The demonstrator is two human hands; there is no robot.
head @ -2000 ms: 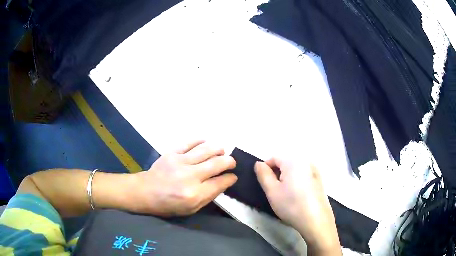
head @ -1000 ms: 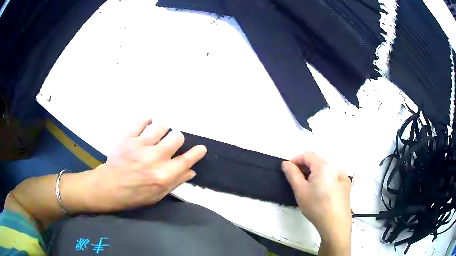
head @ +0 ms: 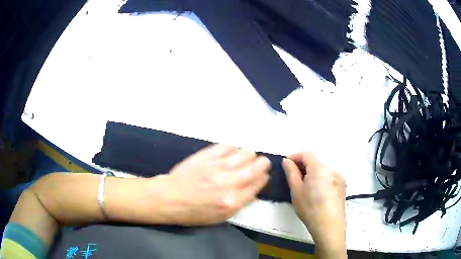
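Note:
A black fabric strip lies flat along the near edge of the white table, its left end bare. My left hand lies over the strip's middle, fingers extended to the right and slightly blurred. My right hand is at the strip's right part, with thumb and index finger pinching its upper edge. The strip's right end is hidden by my right hand. A narrow black tape shows to the right of my right hand and runs towards the tape pile.
The white table has a curved near edge. Overlapping black strips lie across the back, with more ridged black stacks at the far right behind a white gap. A blue floor with a yellow line shows at left.
My left hand has moved right along the strip from its left end, uncovering that end. My right hand still pinches the strip's upper edge. The view has shifted to the right.

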